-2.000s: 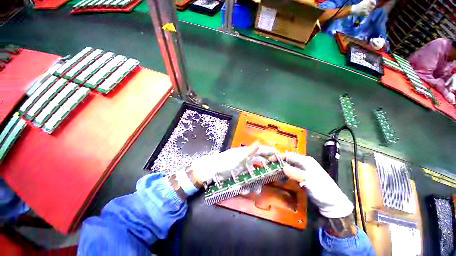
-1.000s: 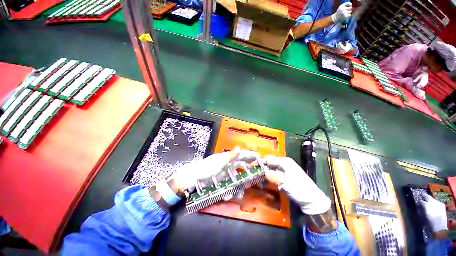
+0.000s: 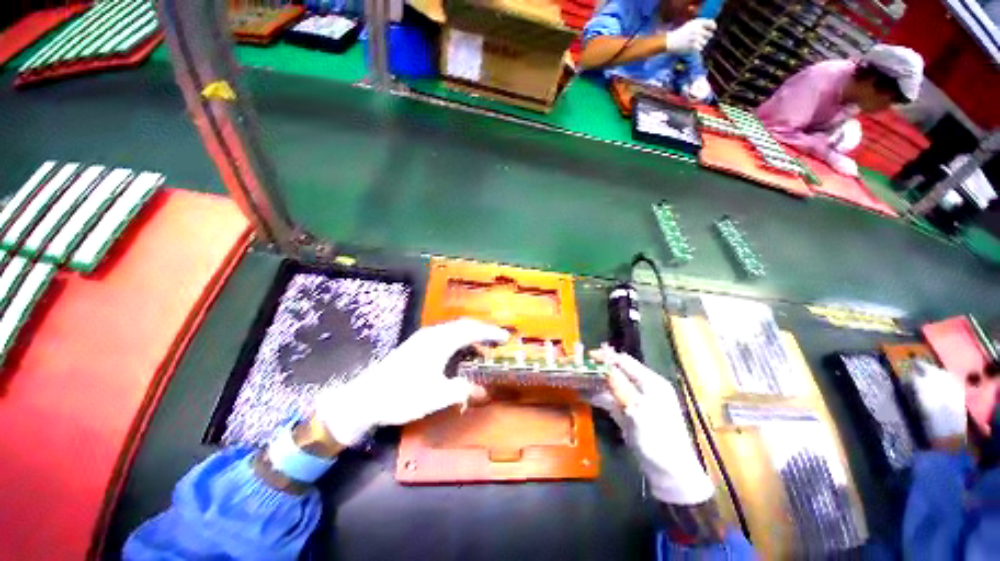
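My left hand [image 3: 411, 378], in a white glove with a light blue wrist band, grips the left end of a board assembly [image 3: 537, 370]. My right hand [image 3: 649, 422], also gloved, grips its right end. The assembly is a green board with pale upright parts on a silvery comb-edged strip. It is held level above the orange-brown fixture [image 3: 499, 444], whose pockets show above and below it. A black screw tray [image 3: 269, 422] with whitish screws lies left of the fixture. The electric screwdriver [image 3: 624, 320] lies right of it.
Red-orange board [image 3: 165, 329] with finished assemblies [image 3: 104, 219] at left, beside a metal upright [image 3: 225, 142]. Two green boards [image 3: 740, 247] lie on the green conveyor [image 3: 472, 181]. Silver strips [image 3: 746, 345] on cardboard [image 3: 707, 378] at right. Another worker's gloved hand [image 3: 940, 403] is at far right; people work across the conveyor.
The view has shifted right. The assembly has turned from slanted to nearly level, and my left hand has moved from behind it to its left end. Another worker's hand has come in at far right.
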